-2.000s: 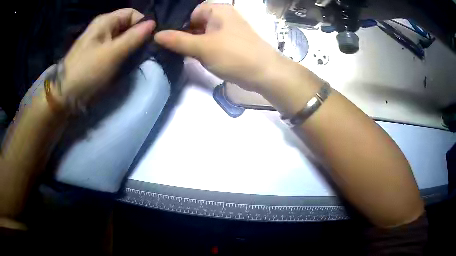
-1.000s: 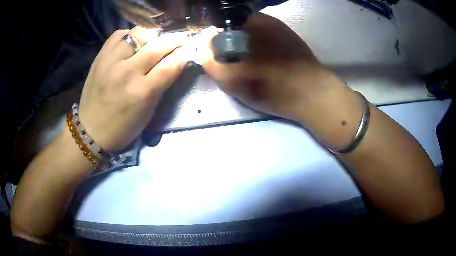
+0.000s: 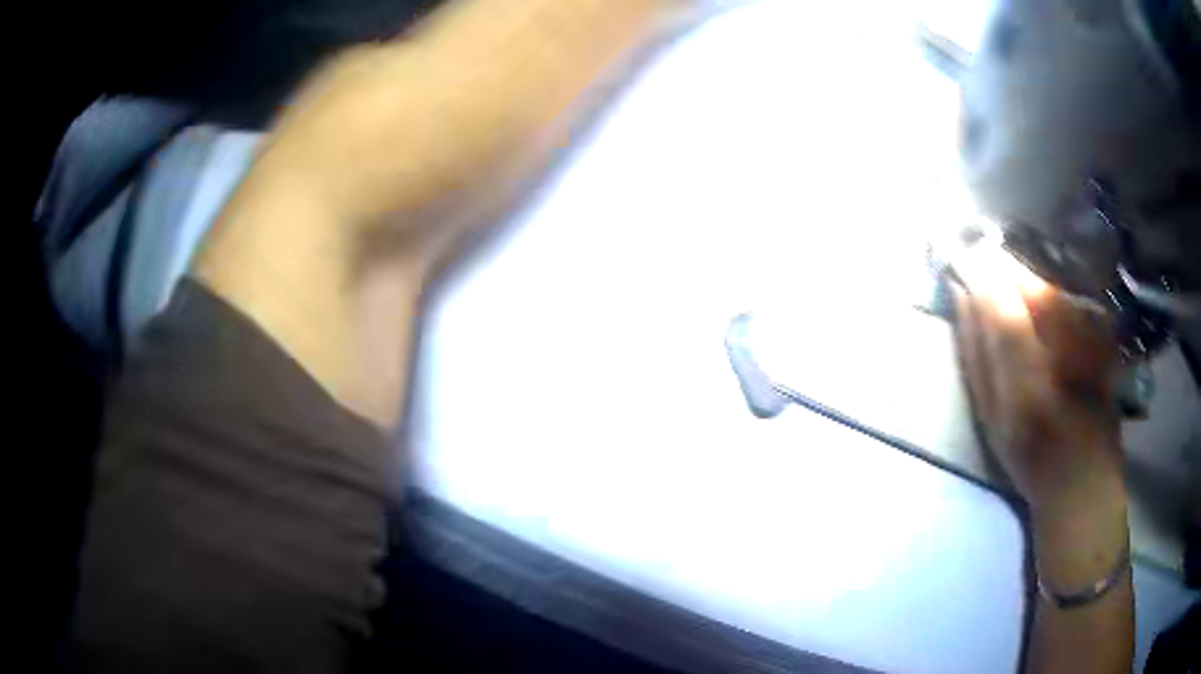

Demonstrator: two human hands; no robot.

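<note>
My right hand is at the right, its fingertips in the glare under the sewing machine head, beside the needle area. The fingers point up and lie close together; whether they hold anything cannot be seen. My left forearm reaches up past the top edge, so my left hand is out of the picture. The picture is blurred. No cloth shows under the needle area. A pale grey-white piece with a dark line lies at the far left, beside my left arm.
The white table is strongly lit. A rounded bed tab and a dark bed seam lie left of my right wrist. The dark curved front edge runs along the bottom. Dark cloth or shadow surrounds the left side.
The view has swung left, so the machine stands further right. My left hand has left the needle area and gone out past the top edge. My right hand stays by the machine head.
</note>
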